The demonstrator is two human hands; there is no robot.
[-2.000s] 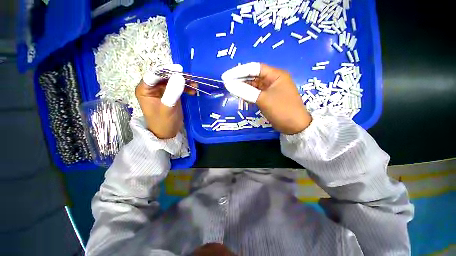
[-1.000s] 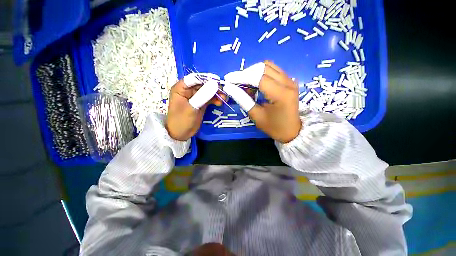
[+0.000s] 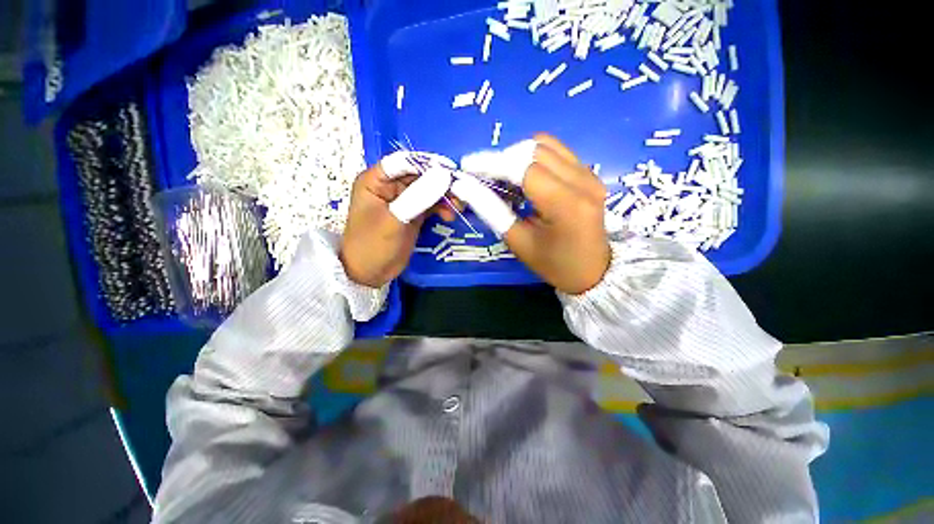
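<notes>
My left hand (image 3: 384, 220), with white finger cots, pinches several thin metal pins (image 3: 463, 215) that stick out above and below its fingertips. My right hand (image 3: 558, 210), also in white finger cots, meets it fingertip to fingertip over the lower left of the right blue tray (image 3: 773, 133). Thin dark pieces show between the right fingers; what exactly the right fingertips pinch is hidden. Loose white sleeves (image 3: 676, 200) lie in that tray, at its top, right side and bottom.
Left of the hands, a blue tray holds a heap of off-white pieces (image 3: 277, 123). A clear box of silver pins (image 3: 217, 251) and a row of dark metal parts (image 3: 123, 215) lie further left. A dark bench surface (image 3: 860, 205) is at right.
Since the earliest frame the left hand has moved right and the fingertips of both hands have come together. Over the last second the hands have barely moved.
</notes>
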